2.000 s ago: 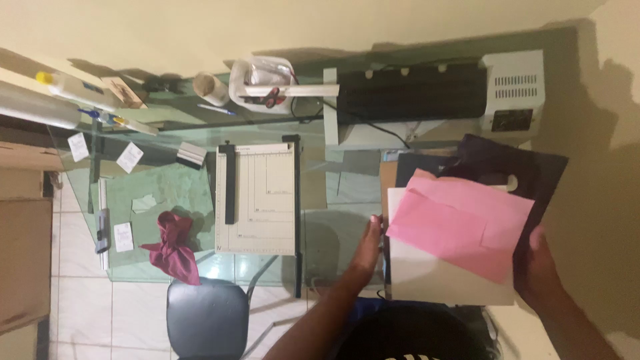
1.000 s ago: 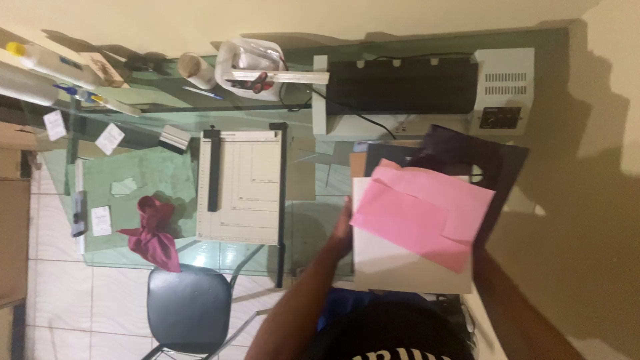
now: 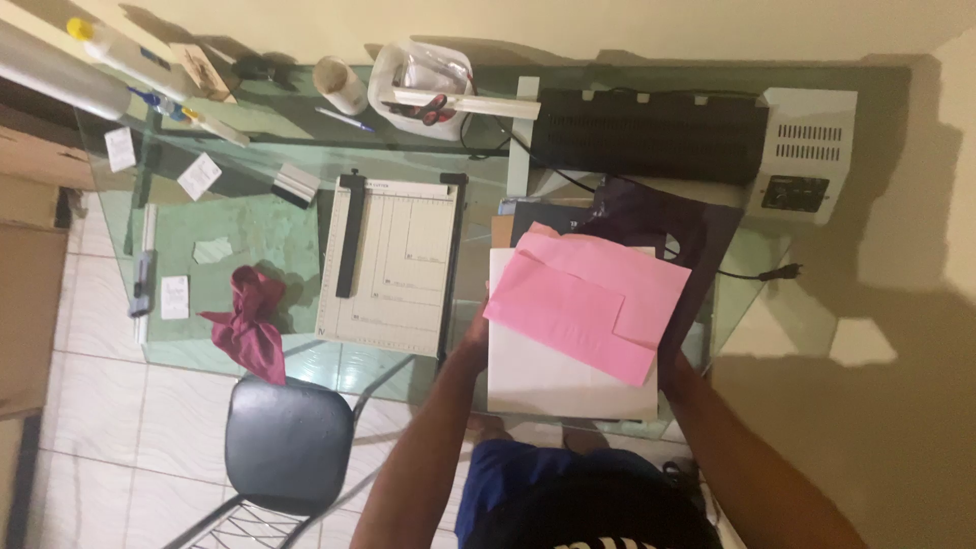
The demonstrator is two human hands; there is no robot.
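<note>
A stack lies at the right part of the glass table: white sheets [image 3: 564, 381] with torn pink paper [image 3: 587, 297] on top, and a dark plastic bag [image 3: 698, 229] with a cut-out hole behind and at its right. My left hand [image 3: 479, 328] is at the left edge of the stack, its fingers mostly hidden. At the right edge, by the bag, is my right hand [image 3: 675, 374], largely hidden under it. Whether either hand grips anything does not show. Left of the stack lies a paper cutter [image 3: 396, 267] with a printed grid.
A laminator [image 3: 648, 137] stands behind the stack, its plug [image 3: 781, 272] at the right. A plastic tub [image 3: 381, 99] holding scissors [image 3: 433, 110], a pen [image 3: 345, 120] and a roll [image 3: 339, 85] are at the back. A maroon cloth [image 3: 252, 328] lies near a black chair [image 3: 290, 442].
My right hand, with its fingers visible beside the stack two seconds ago, is now mostly hidden by the bag. The pink paper still lies on the white sheets.
</note>
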